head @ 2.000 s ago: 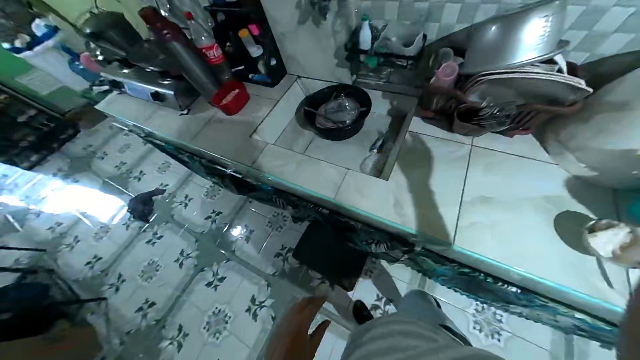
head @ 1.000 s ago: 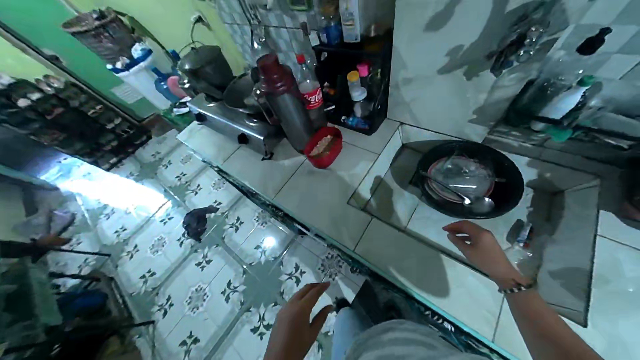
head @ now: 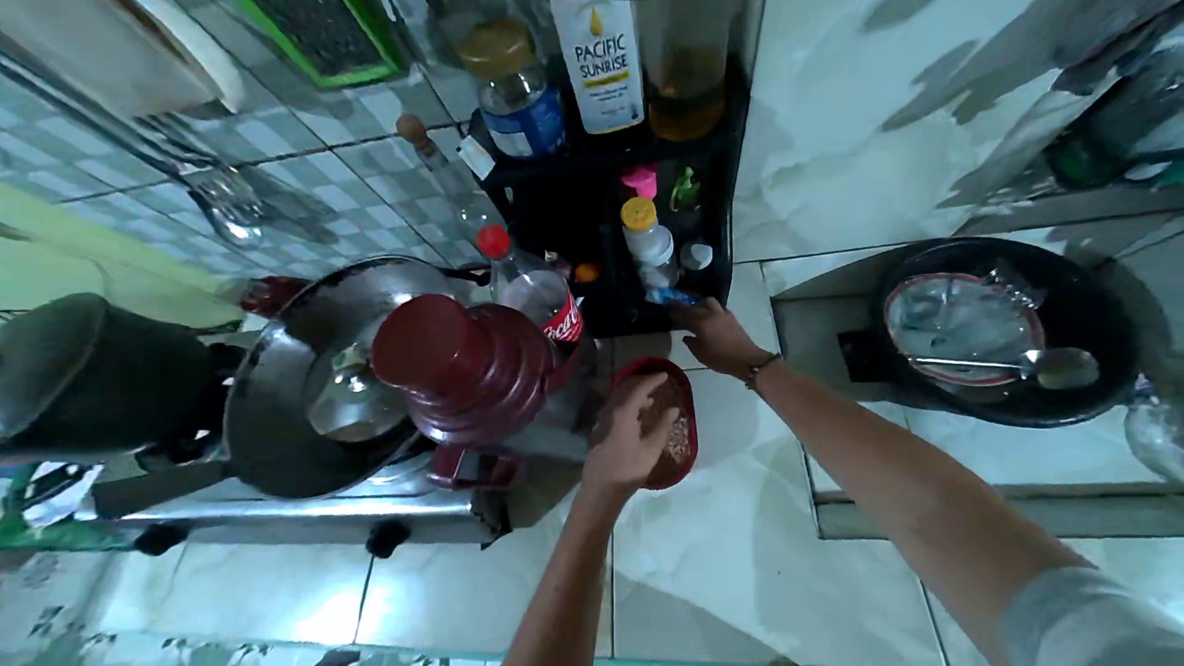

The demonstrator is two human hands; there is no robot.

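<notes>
My left hand point(head: 634, 430) reaches over a red plastic container point(head: 683, 467) with small brownish bits inside; its fingers are spread at the rim and cover part of the contents. Whether it grips the rim is unclear. At the black shelf rack point(head: 620, 319), my right hand point(head: 717, 340) has its fingertips at a small blue item point(head: 672, 296) on the lowest level; the fingertips are partly hidden. Right behind that item stands a white bottle with a yellow cap point(head: 650, 242). A dark red thermos point(head: 472, 370) and a Coca-Cola bottle point(head: 536, 291) stand left of my hands.
On the left, a gas stove point(head: 305, 518) bears a wok point(head: 268, 407) and a dark pot point(head: 97, 375). The wok's handle points left. On the right, a black basin point(head: 1008, 412) with a plate and spoon sits in the tiled sink point(head: 832, 518). Utensils hang on the wall.
The view has moved in toward the stove and rack. My right hand has gone from beside the sink to the rack, and my left hand from over the floor to the red container.
</notes>
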